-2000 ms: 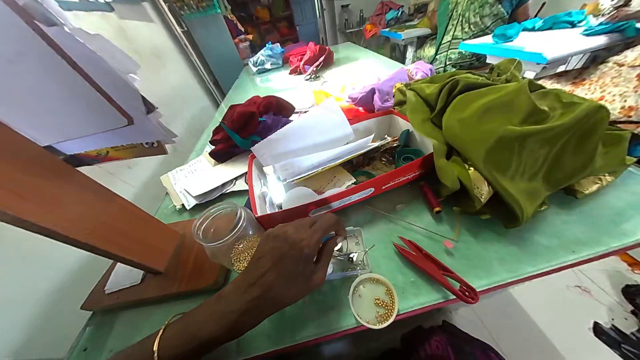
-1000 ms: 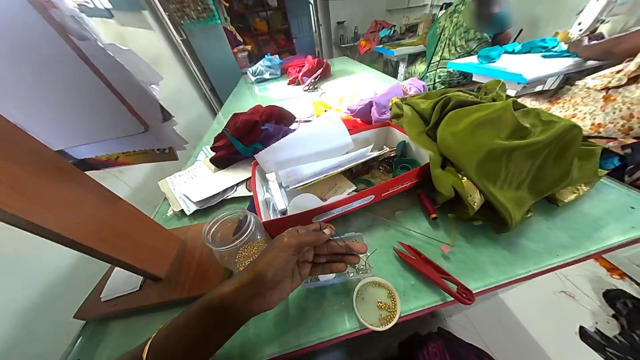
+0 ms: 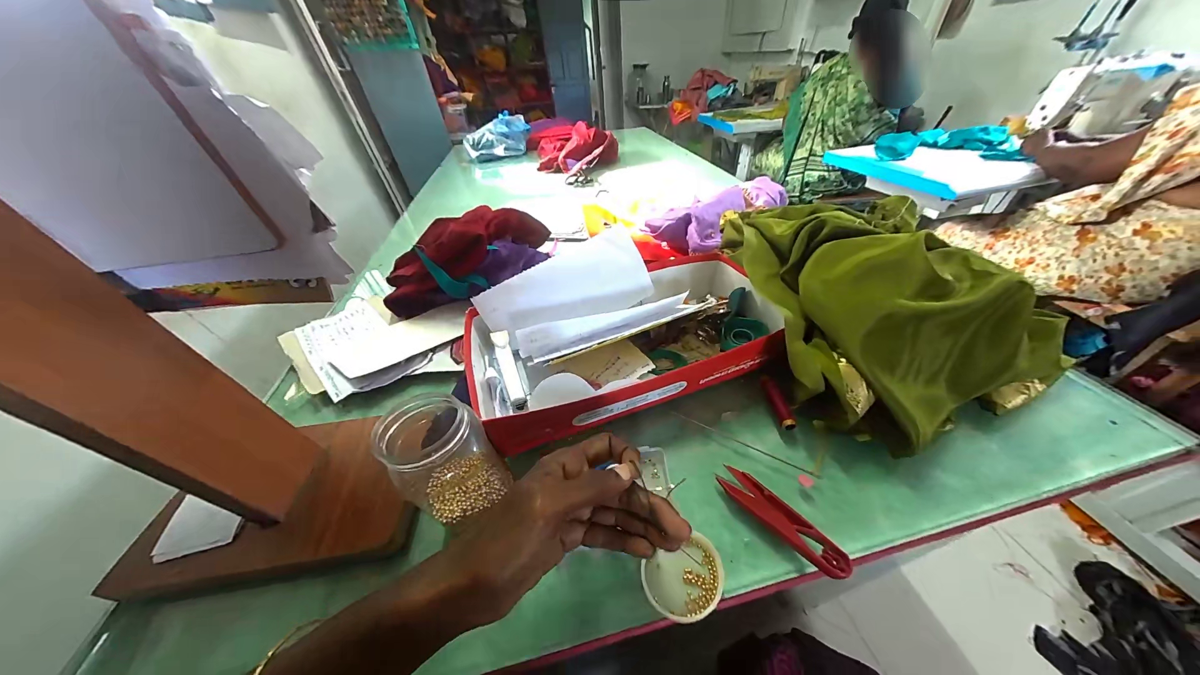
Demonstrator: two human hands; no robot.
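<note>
My left hand (image 3: 600, 511), palm turned up, pinches a thin needle between thumb and fingertips. The needle's fine line slants down to a small white bowl (image 3: 661, 586) of gold beads, close beside my fingers. Behind the fingers, partly hidden, lies a small clear plastic box (image 3: 654, 461). A clear jar (image 3: 424, 433) with gold beads stands left of the hand, past the wrist. Red thread snips (image 3: 783, 520) lie on the green tabletop to the right of the bowl. A long needle-like rod (image 3: 745, 441) with a pink tip rests above them. My right hand is out of view.
A red-walled box (image 3: 628, 403) holds papers and tapes. Olive cloth (image 3: 900, 309) lies at right beside a red thread spool (image 3: 778, 403). A wooden stand (image 3: 328, 506) is at left; maroon cloth (image 3: 459, 248) lies behind. Other people sit at tables at the upper right.
My left hand has gone from over the small plastic box to beside the bead bowl. Its spread, upturned fingers have closed into a pinch.
</note>
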